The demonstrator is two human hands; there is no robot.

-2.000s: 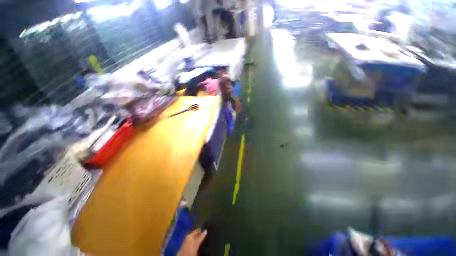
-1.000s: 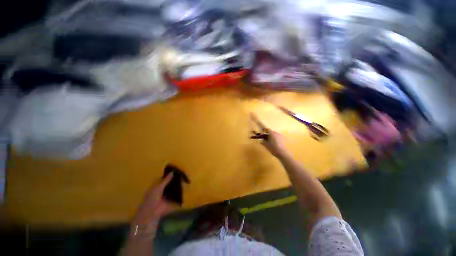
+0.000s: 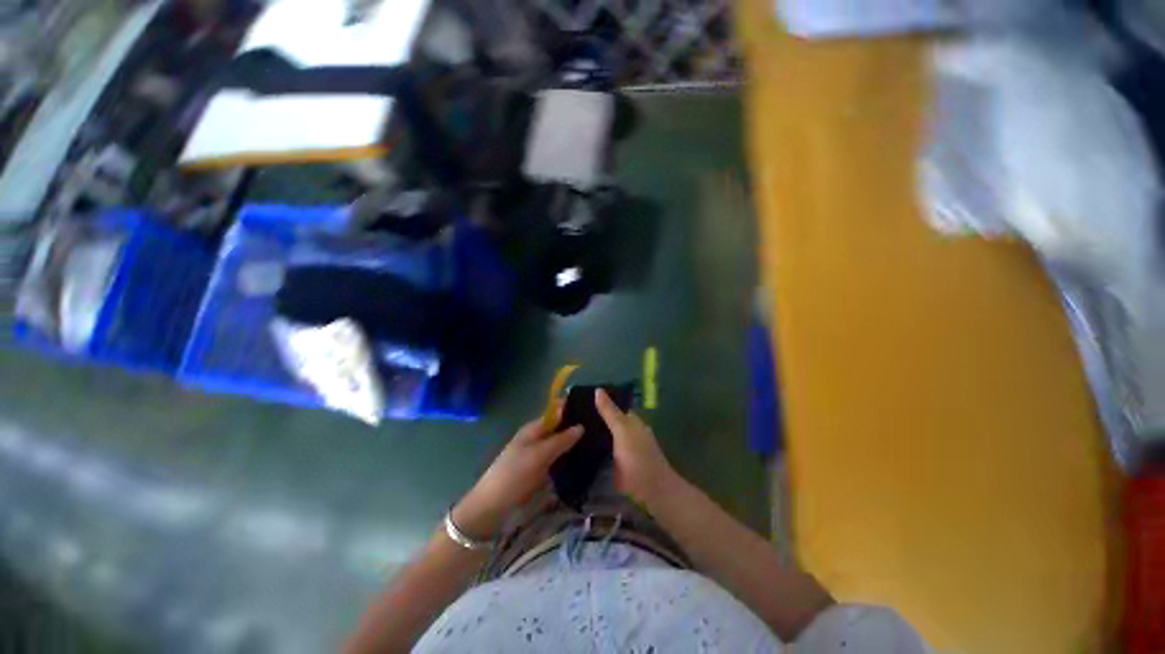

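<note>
A small black cloth piece (image 3: 583, 441) is held in front of my waist, with a yellow strip (image 3: 558, 396) at its left side. My left hand (image 3: 524, 463) grips the black piece from the left, its thumb over the cloth. My right hand (image 3: 635, 450) grips it from the right with the thumb on top. The view is blurred, and whether either hand holds a tool as well cannot be told.
Blue crates (image 3: 211, 300) with dark cloth and plastic bags stand at left. A yellow-topped table (image 3: 933, 383) runs along the right, with pale bags (image 3: 1048, 141) and a red container (image 3: 1145, 562) beside it. A stool-like object (image 3: 570, 138) stands ahead on the green floor.
The view has swung from the yellow table to the floor and crates. My hands have come together in front of my body, and my right hand now also holds the black piece.
</note>
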